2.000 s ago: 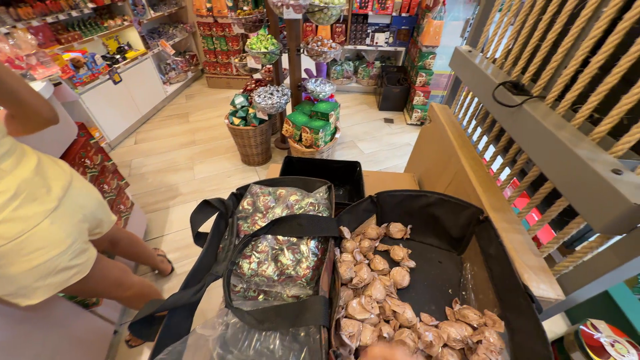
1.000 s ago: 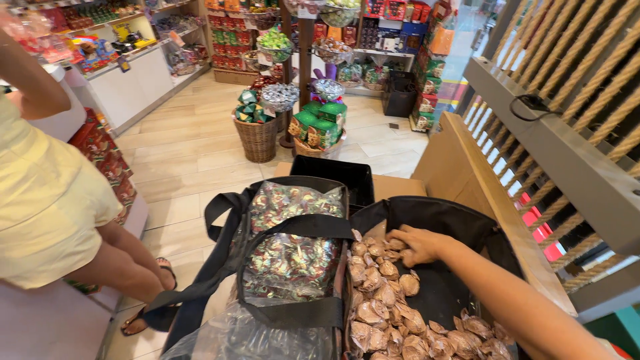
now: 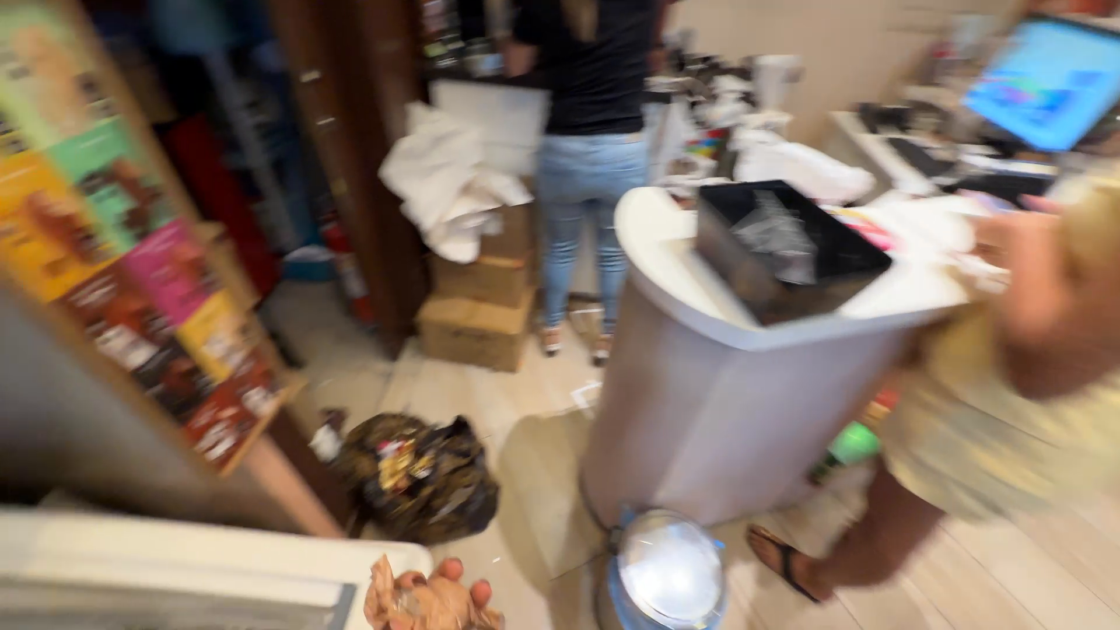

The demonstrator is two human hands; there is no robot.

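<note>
At the bottom edge, left of the middle, my left hand is partly in view, its fingertips curled up behind brown-wrapped candies that it holds. How many candies are in it cannot be told. The hand is near the corner of a white-edged chest or counter. The rest of the hand is cut off by the frame. My right hand is not in view.
A black bag-lined bin holds wrappers. A rounded counter bears a black box. A round-lidded container stands below. Cardboard boxes are stacked behind. One person stands at the back, another at right.
The view has swung far away from the bag of candies to the bin and counter. My right hand, which was among the brown candies one second ago, is out of view; my left hand has appeared.
</note>
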